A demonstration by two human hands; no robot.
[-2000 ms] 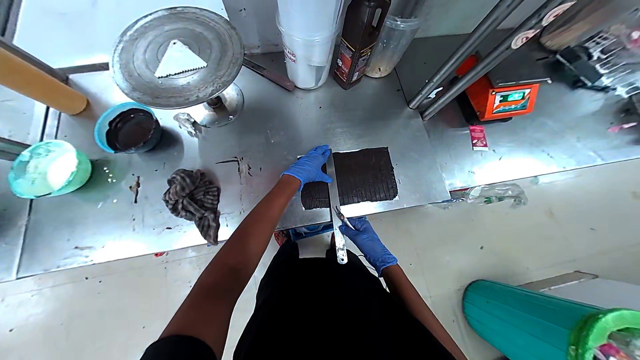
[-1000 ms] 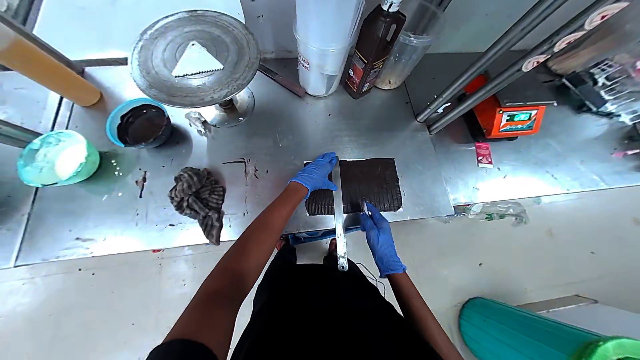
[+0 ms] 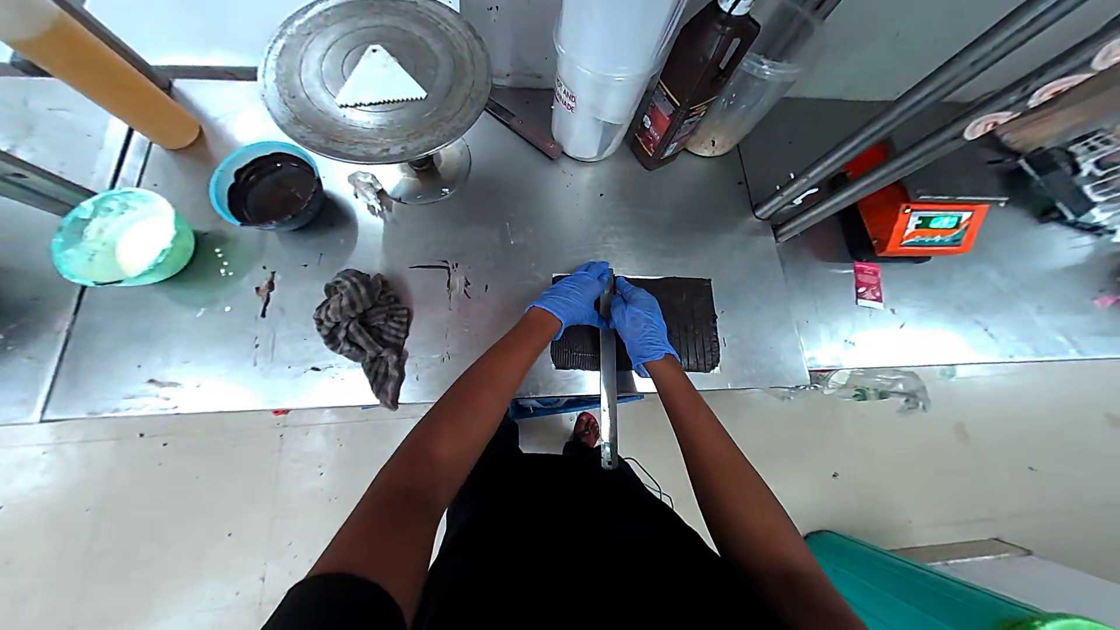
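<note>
A dark brown ridged sheet, perhaps chocolate (image 3: 691, 324), lies flat near the front edge of the steel table (image 3: 490, 350). Across it rests a long metal ruler or straight strip (image 3: 608, 394), its near end sticking out past the table edge. Blue gloves cover both hands. My left hand (image 3: 577, 297) presses on the strip's left side near its far end. My right hand (image 3: 640, 322) is against the strip's right side, fingers bent close to my left hand; whether it holds a small tool is hidden.
At the left are a crumpled striped cloth (image 3: 363, 328), a bowl of dark cream (image 3: 273, 188) and a green bowl (image 3: 122, 238). Behind stand a metal turntable (image 3: 297, 87) with a white comb scraper (image 3: 378, 80), plastic tubs (image 3: 599, 96), a brown bottle (image 3: 691, 83) and an orange scale (image 3: 932, 229).
My right hand has moved from the near part of the sheet up beside my left hand at the strip. A small blade seen in my right hand earlier is not visible now.
</note>
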